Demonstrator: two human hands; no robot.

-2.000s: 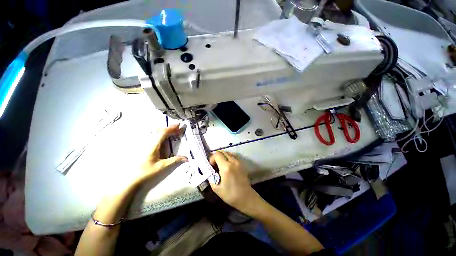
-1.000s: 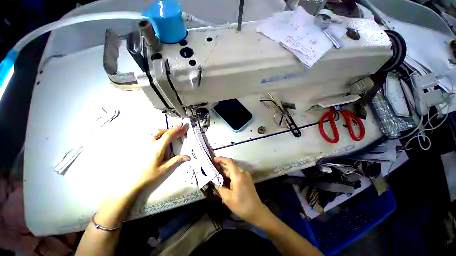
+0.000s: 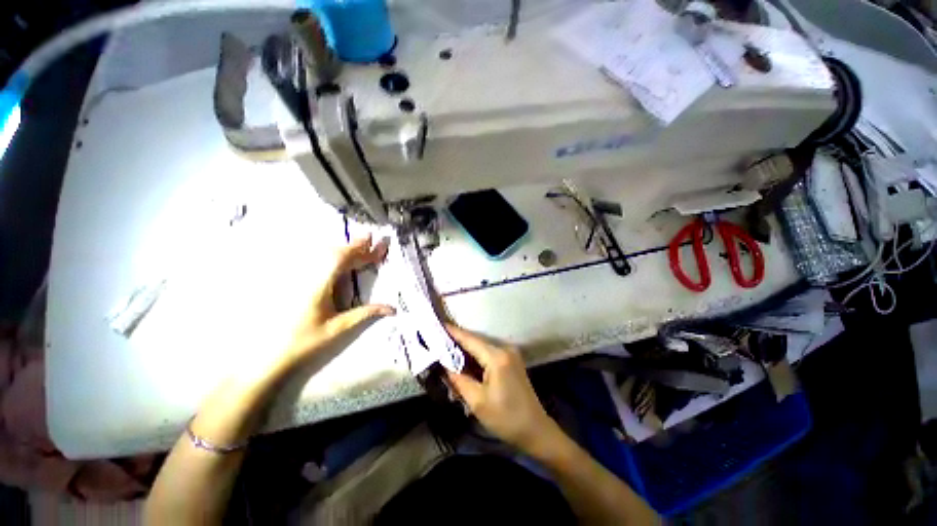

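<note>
A curved band piece (image 3: 419, 298) with a white strip on it runs from under the presser foot (image 3: 399, 218) towards the table's front edge. Dark cloth shows under its near end. My left hand (image 3: 344, 293) lies flat along the band's left side, thumb and fingers spread, fingertips touching its edge near the needle. My right hand (image 3: 493, 385) holds the near end between thumb and fingers at the table edge. The sewing machine (image 3: 493, 123) stands over the far end. The needle itself is too small to make out.
A phone (image 3: 488, 222), thin metal tools (image 3: 596, 228) and red-handled scissors (image 3: 690, 257) lie on the bed right of the needle. A pale strip (image 3: 136, 306) lies at the left. A blue basket (image 3: 709, 452) with scraps is below the table. A lamp glows at far left.
The camera view has shifted, so the machine sits higher and further right. Both hands keep nearly the same hold on the band.
</note>
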